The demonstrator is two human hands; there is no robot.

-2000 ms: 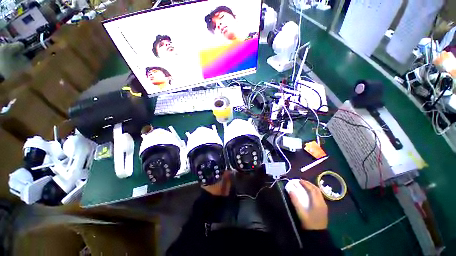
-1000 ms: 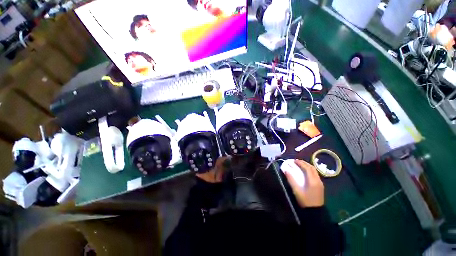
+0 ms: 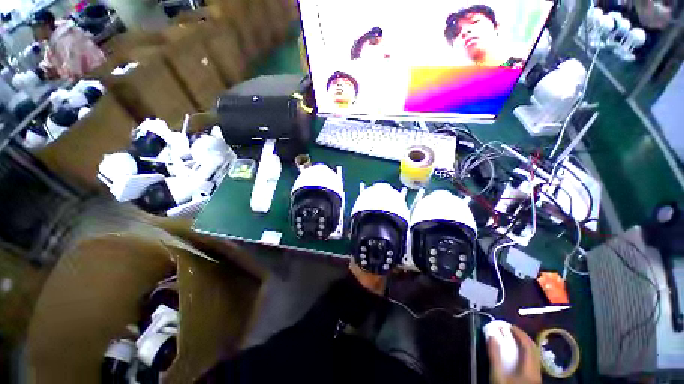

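Observation:
Three white dome cameras with black LED-ringed balls stand in a row at the bench edge: left (image 3: pixel 316 204), middle (image 3: pixel 379 232) and right (image 3: pixel 442 238). My left hand (image 3: pixel 367 280) is at the lower edge of the middle camera's ball; its fingers are mostly hidden there, so its grip cannot be told. My right hand (image 3: pixel 523 360), cut off by the bottom edge, is closed over the white mouse (image 3: pixel 502 343). The monitor (image 3: pixel 420 56) shows people's images and a rainbow area above the white keyboard (image 3: pixel 382 141).
A yellow tape ring (image 3: pixel 574 352) lies right of the mouse, near a white stick (image 3: pixel 544 310) and orange piece (image 3: pixel 553 287). Tangled cables (image 3: pixel 517 191) and a vented box (image 3: pixel 621 300) are right. A black case (image 3: pixel 259 118), piled cameras (image 3: pixel 169 165) and open carton (image 3: pixel 97 270) are left.
The view has turned left, so the bench things stand further right and more cartons show. My left hand stays at the middle camera and my right hand stays on the mouse.

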